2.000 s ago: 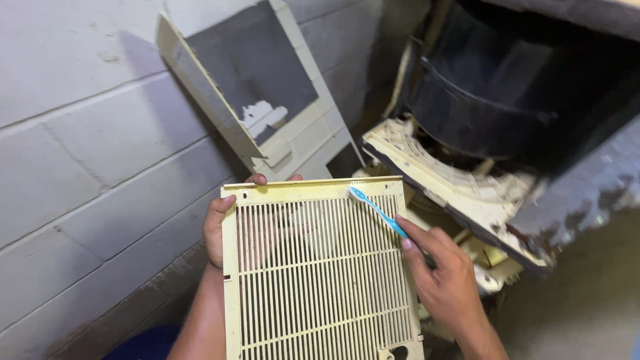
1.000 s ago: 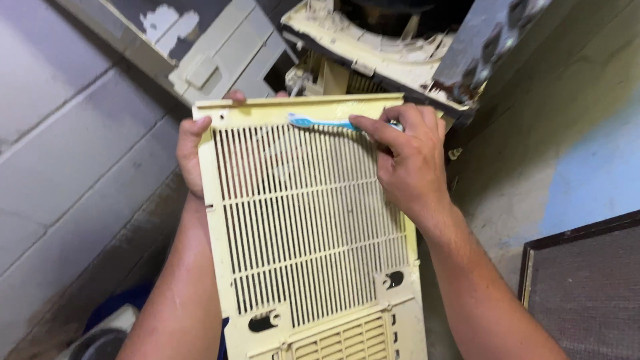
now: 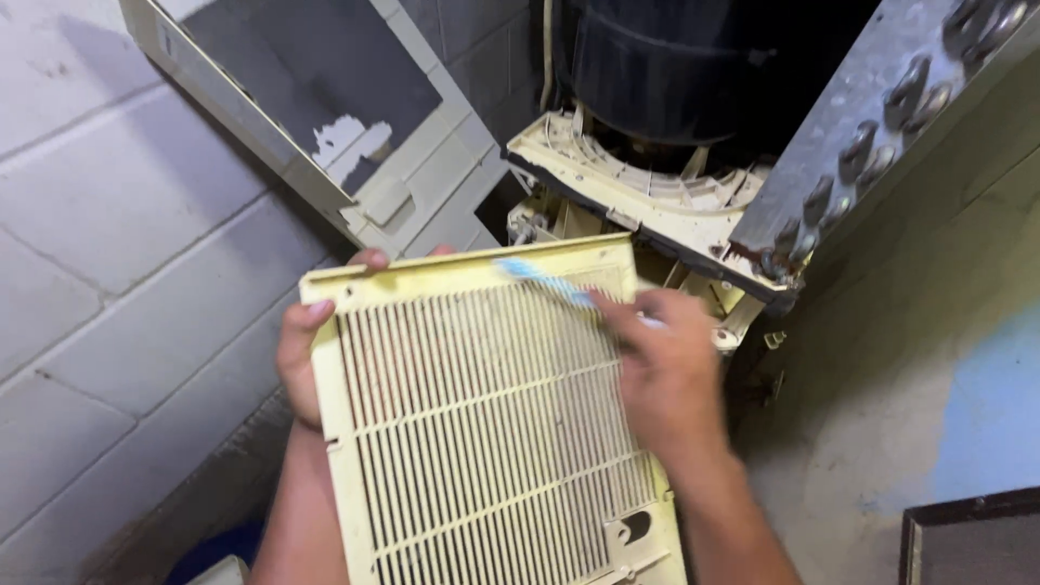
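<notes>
A cream plastic louvred grille [image 3: 479,390] is held upright and slightly tilted in front of me. My left hand [image 3: 305,349] grips its upper left corner, thumb on the near face, with fingertips showing over the top edge. In my right hand [image 3: 670,357], blurred, is a blue and white toothbrush [image 3: 544,280]; its head lies at the grille's top border, just above the slats. Dust shows between the slats on the grille's right side. The lower end of the grille is cut off by the view.
A pale plastic housing panel [image 3: 431,187] leans on the block wall [image 3: 122,244]. Behind the grille stand a black blower drum [image 3: 658,73] on a dirty cream base [image 3: 650,187] and a metal coil end plate [image 3: 845,122] with bent tubes. A framed mesh filter [image 3: 975,544] is at lower right.
The toothbrush has stayed near the grille's top border, its angle shifting from slanted to nearly level and back to slanted. My left hand keeps its hold on the corner. The view has shifted.
</notes>
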